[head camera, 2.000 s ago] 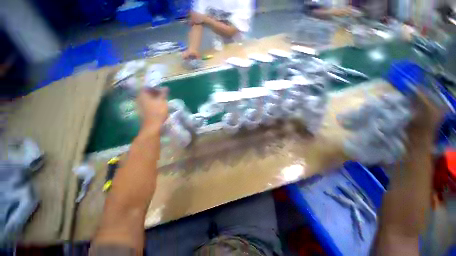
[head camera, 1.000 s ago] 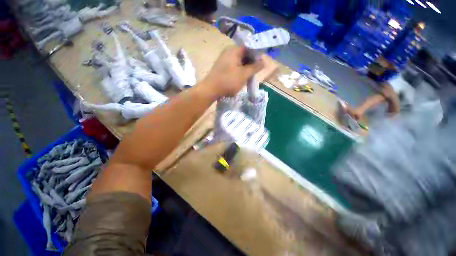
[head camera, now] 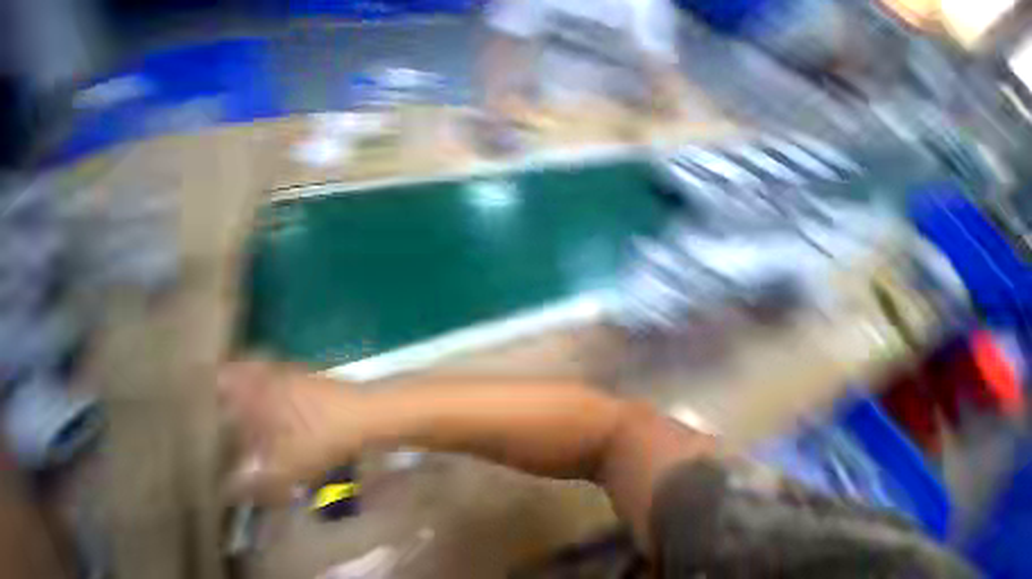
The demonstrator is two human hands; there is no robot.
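Observation:
The frame is strongly blurred. My right hand [head camera: 277, 430] reaches in from the lower right across the bench to the cardboard at the left. Its fingers are smeared, so its grip cannot be told. A yellow and black cutter [head camera: 335, 495] lies just right of it. Grey-white body pieces [head camera: 51, 418] are heaped at the left. Rows of assembled grey-white units [head camera: 724, 266] stand at the right along the belt. My left hand is not seen; a brownish blur at the lower left edge cannot be identified.
The green conveyor belt [head camera: 453, 255] with a white edge strip runs beyond my arm. A person in a white top [head camera: 583, 57] is opposite. A blue bin [head camera: 894, 452] and a red object [head camera: 985, 379] are at the right. Small white pieces [head camera: 340, 136] lie on the far ledge.
The view has swung back toward the belt and coworker. The left arm, which held up a grey-white piece, is no longer seen clearly. My right arm now stretches across to the left.

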